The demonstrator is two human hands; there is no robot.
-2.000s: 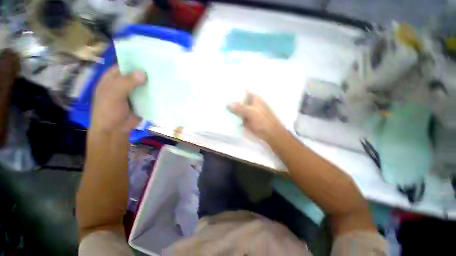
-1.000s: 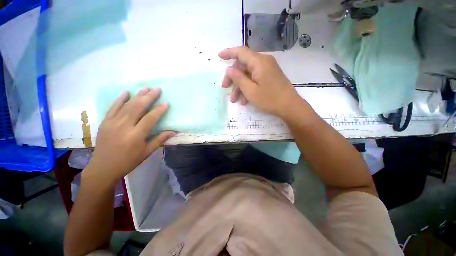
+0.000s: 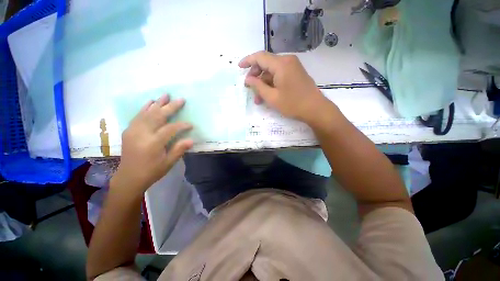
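Note:
A pale mint-green fabric piece (image 3: pixel 214 104) lies flat on the white table near its front edge. My left hand (image 3: pixel 151 134) rests on its left part with fingers spread, pressing it and gripping nothing. My right hand (image 3: pixel 282 85) is at the piece's upper right corner, fingers curled and thumb near the index finger. Whether those fingers pinch the fabric edge I cannot tell.
The blue plastic basket (image 3: pixel 59 104) with white and green pieces stands at the left. Green strips (image 3: pixel 104 33) lie behind. The needle plate (image 3: pixel 288 33) is ahead right. Black scissors (image 3: pixel 443 119) lie partly under a green stack (image 3: pixel 419 66). A red bin (image 3: pixel 82 214) is below.
Two seconds ago my left hand held the fabric up by the basket; now it lies flat near the table edge. Over the last second my hands have barely moved and the view has shifted slightly.

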